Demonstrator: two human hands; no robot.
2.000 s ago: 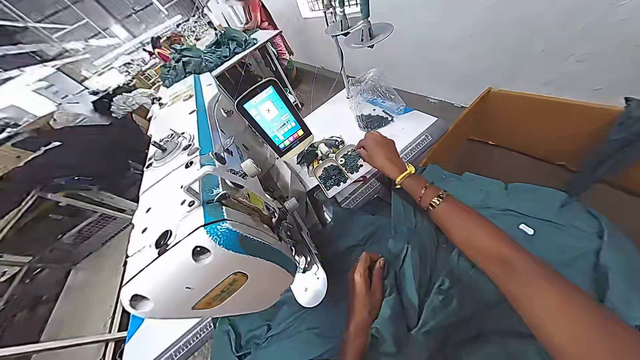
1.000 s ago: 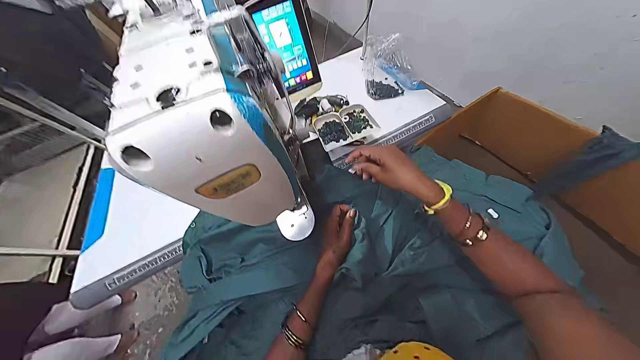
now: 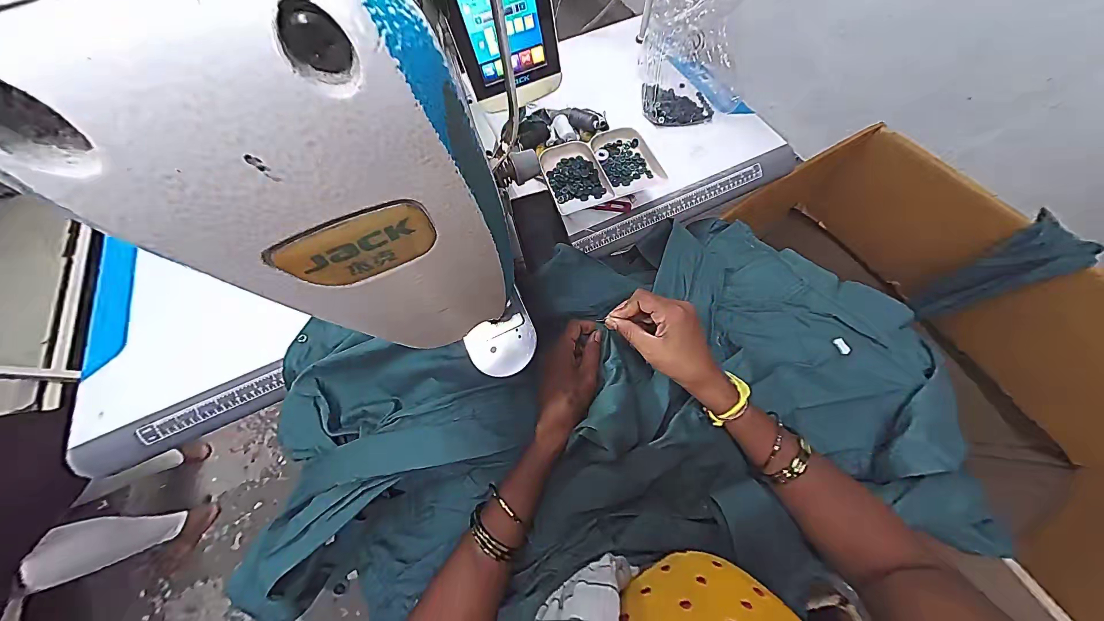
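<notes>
Below the head of a white Jack sewing machine (image 3: 345, 181), a dark teal garment (image 3: 414, 440) lies bunched over the lap and the table edge. My left hand (image 3: 573, 371) pinches its cloth just right of the machine's round white guard (image 3: 500, 345). Close beside it, thumb and forefinger of my right hand (image 3: 660, 332) are pinched together at the same cloth; a small dark thing, perhaps thread or a button, shows faintly between the fingertips. Dark green buttons fill a two-part tray (image 3: 562, 204) behind my hands.
A touchscreen panel (image 3: 509, 39), thread spools (image 3: 565, 125) and a clear plastic bag of buttons (image 3: 677, 95) stand on the white table (image 3: 595, 60). An open cardboard box (image 3: 931, 181) is at the right, teal cloth over its edge. A person's feet (image 3: 194, 526) show at lower left.
My right hand was at the button tray two seconds ago; it has come back to the cloth beside my left hand. The view has moved closer to the machine head.
</notes>
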